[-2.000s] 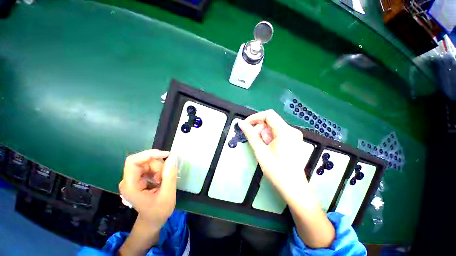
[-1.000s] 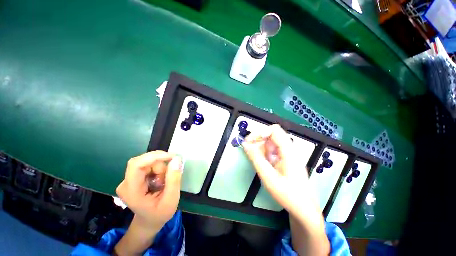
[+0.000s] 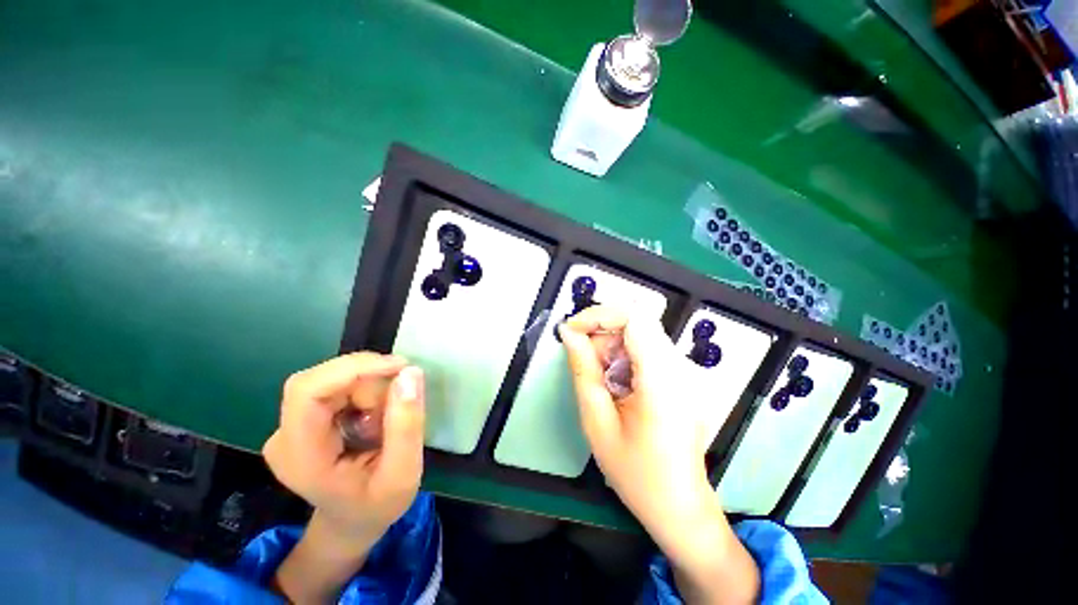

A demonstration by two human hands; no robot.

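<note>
The black foam tray (image 3: 502, 195) holds several pale phone back covers (image 3: 473, 343), each with a cluster of three black camera circles. My right hand (image 3: 627, 402) is over the second cover from the left, thumb and fingers pinched at its camera cluster. A small clear film piece (image 3: 539, 331) shows at its fingertips, and the fingers hide part of the cluster. My left hand (image 3: 355, 431) is at the lower left of the first cover, thumb and forefinger pinched together. Whether it holds anything small cannot be told.
A white dispenser bottle (image 3: 601, 112) with its lid open stands behind the tray. Carrier film strips with dark rings (image 3: 768, 262) lie beyond the tray and at its far right. Crumpled clear film (image 3: 895, 482) lies right of the tray. Black moulded trays (image 3: 166, 449) are below the bench edge, left.
My right hand has moved down off the top of the second cover's cluster, and the third cover's cluster now shows. The clear piece now shows at its fingertips. The view has shifted slightly.
</note>
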